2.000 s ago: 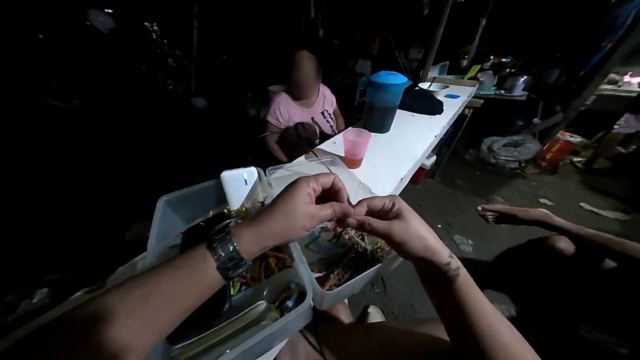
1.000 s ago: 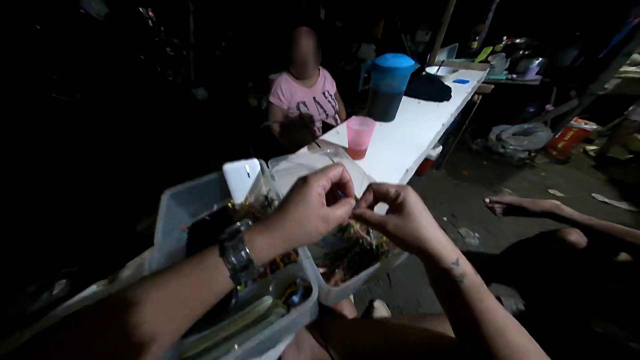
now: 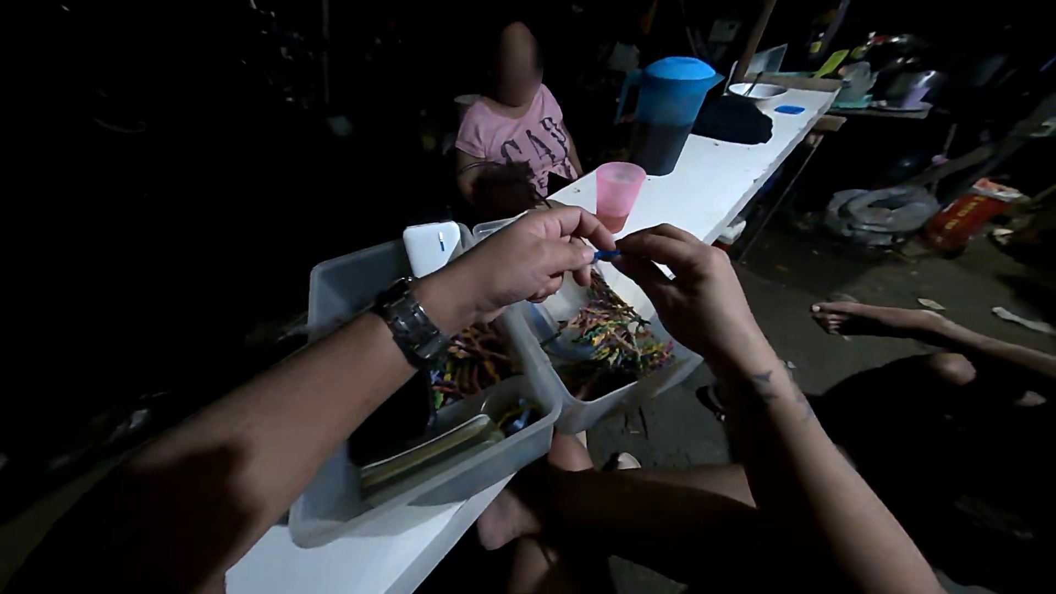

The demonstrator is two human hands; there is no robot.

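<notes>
Between the fingertips of both hands is a small thin blue piece (image 3: 607, 256), its material too small to tell. My left hand (image 3: 536, 256), with a dark watch (image 3: 411, 322) on the wrist, pinches one end. My right hand (image 3: 689, 276) pinches the other end. Below them, a translucent plastic container (image 3: 577, 412) holds a heap of thin multicoloured strands (image 3: 623, 338). Under my left forearm, another translucent plastic bin (image 3: 330, 280) holds more colourful strands (image 3: 478, 363) and a long flat object (image 3: 429, 454). A white device (image 3: 433, 247) rests at its back edge.
A long white table (image 3: 718, 177) bears a pink cup (image 3: 620, 194), a blue-lidded pitcher (image 3: 670, 107), dark cloth (image 3: 732, 120) and a bowl (image 3: 757, 92). A person in a pink shirt (image 3: 524, 136) sits beyond. Someone's bare leg (image 3: 891, 320) extends at right, near a red sack (image 3: 969, 216).
The blue piece now shows between my fingertips, where earlier frames show no clear blue. My hands stay close together over the containers.
</notes>
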